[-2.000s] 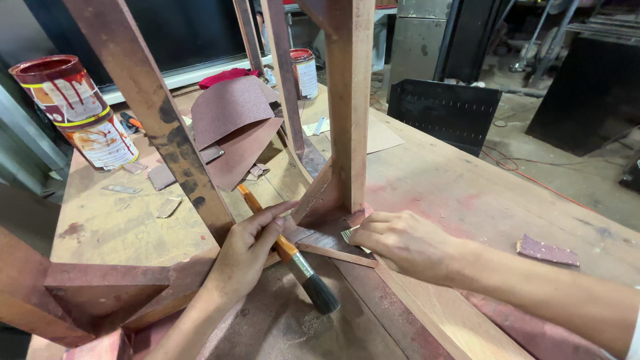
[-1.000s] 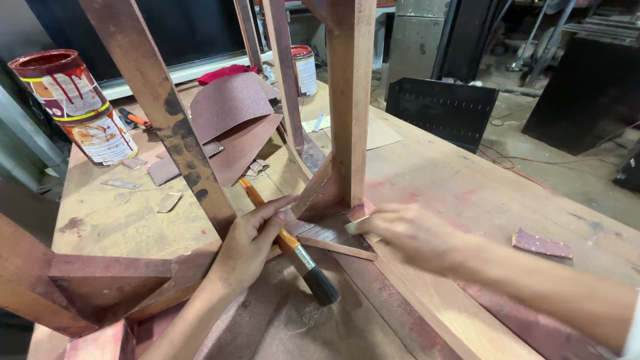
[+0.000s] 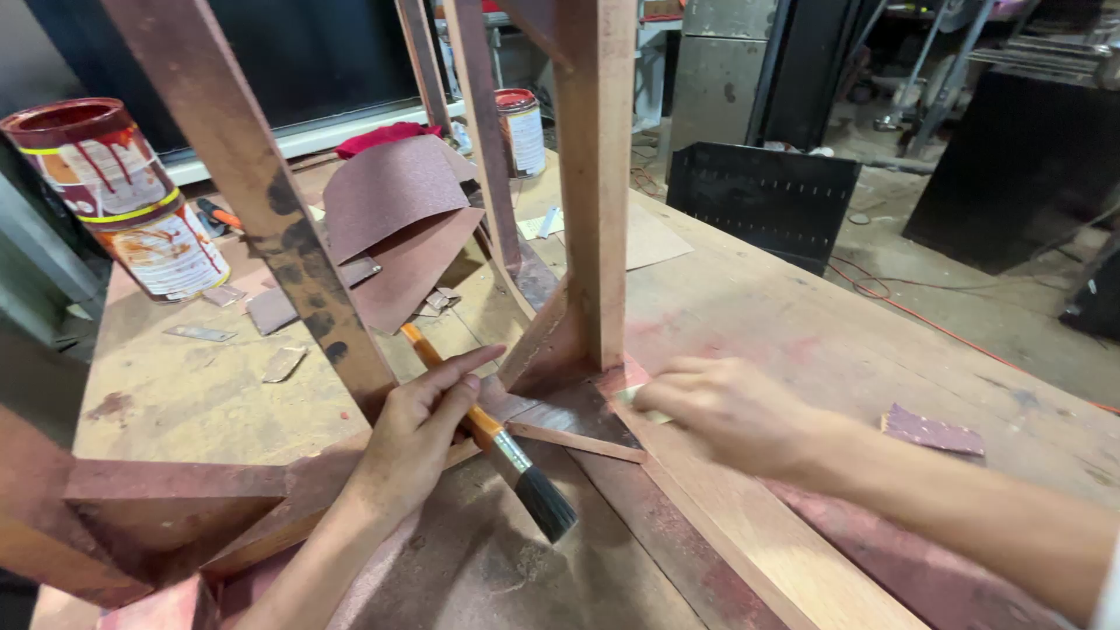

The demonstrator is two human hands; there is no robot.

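My left hand (image 3: 429, 420) holds a paintbrush (image 3: 500, 437) with an orange handle, a metal ferrule and black bristles pointing down to the right. Its fingers also rest by the joint of a wooden furniture frame (image 3: 598, 219). My right hand (image 3: 726, 402), blurred, pinches a small pale piece (image 3: 643, 404), perhaps folded sandpaper, against the frame's rail just right of the upright leg. A triangular corner block (image 3: 577, 416) joins the rails between the two hands. Reddish dust marks the wood there.
Two stacked, paint-dripped cans (image 3: 114, 197) stand at the left, another can (image 3: 522, 131) farther back. Large sandpaper sheets (image 3: 394, 201) and scraps lie on the wooden table (image 3: 175, 376). A worn sandpaper piece (image 3: 932, 430) lies right. Frame legs rise in front of me.
My right hand has shifted a little along the rail, away from the upright's base. My left hand keeps its hold on the brush at about the same place.
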